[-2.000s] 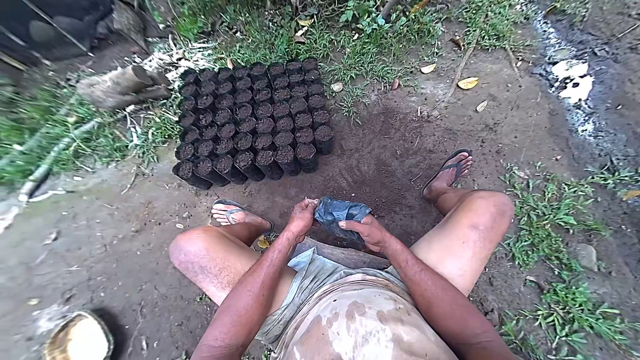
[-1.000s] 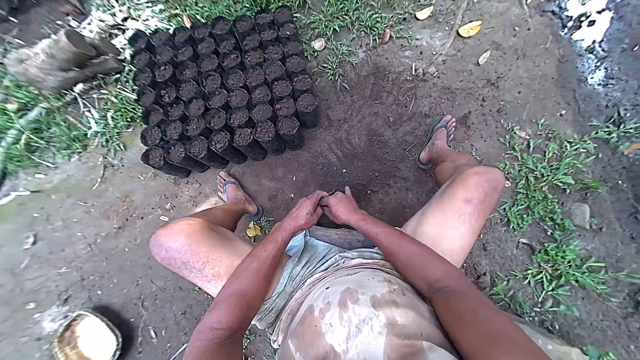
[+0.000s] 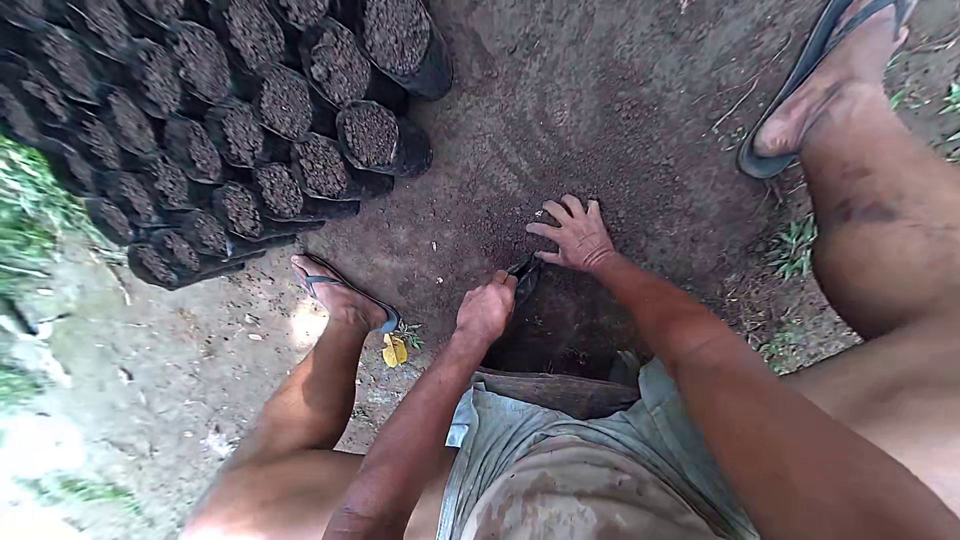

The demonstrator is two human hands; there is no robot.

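My left hand (image 3: 487,306) grips the rim of a black plastic bag (image 3: 528,276) low over the ground between my legs. Just right of the bag and a little farther out, my right hand (image 3: 574,234) is spread palm down over loose dark soil (image 3: 495,217), its fingers apart. Whether its fingertips touch the soil is hard to tell. The lower part of the bag lies in shadow. At the upper left, several rows of black plastic bags filled with soil (image 3: 369,135) stand packed side by side.
My sandalled feet rest on either side, the left sandal (image 3: 352,289) near the filled bags and the right sandal (image 3: 780,112) at the upper right. A yellow leaf (image 3: 394,350) lies by the left foot. Beneath me is the edge of a dark seat (image 3: 559,391).
My hands were together near my lap and are now apart, farther forward and lower at the soil. The bluish-black bag held between both hands at first is now in the left only. The view has moved closer.
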